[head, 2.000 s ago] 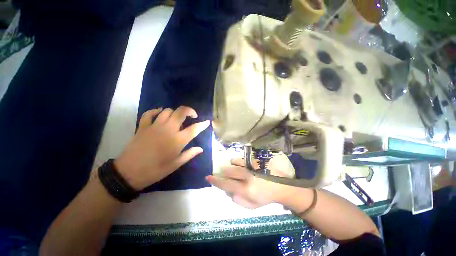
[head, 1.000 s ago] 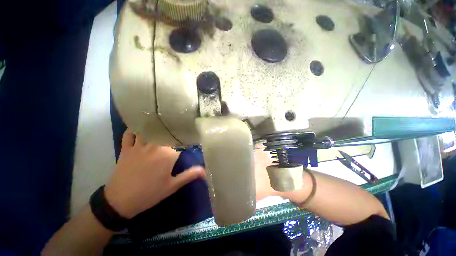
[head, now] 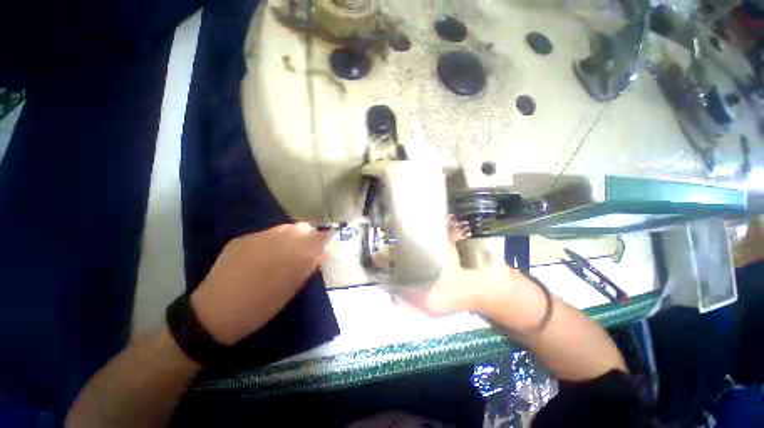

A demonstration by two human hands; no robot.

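The cream sewing machine head [head: 503, 109] fills the upper middle. Dark navy fabric [head: 222, 188] lies left of it and under my left hand [head: 264, 272], whose fingertips reach the bright needle area [head: 343, 232] and are partly hidden by the head. My right hand [head: 448, 288] is below the head, largely behind the cream take-up guard [head: 410, 221] and the tension assembly [head: 482, 213]; its fingers are mostly hidden. I cannot tell whether either hand grips the cloth. The fabric's lower corner lies near the table's front edge.
Dark red and black snips [head: 596, 276] lie on the white table at right, beside a thin pale strip [head: 578, 249]. A clear tray [head: 712, 266] is at the right end. A green panel [head: 670, 201] sits above. The green ruler-marked edge [head: 402, 357] runs along the front.
My view has moved closer over the machine head. My left hand has turned, with its fingers now bunched at the needle area instead of spread. The fabric's lower corner now shows below the head.
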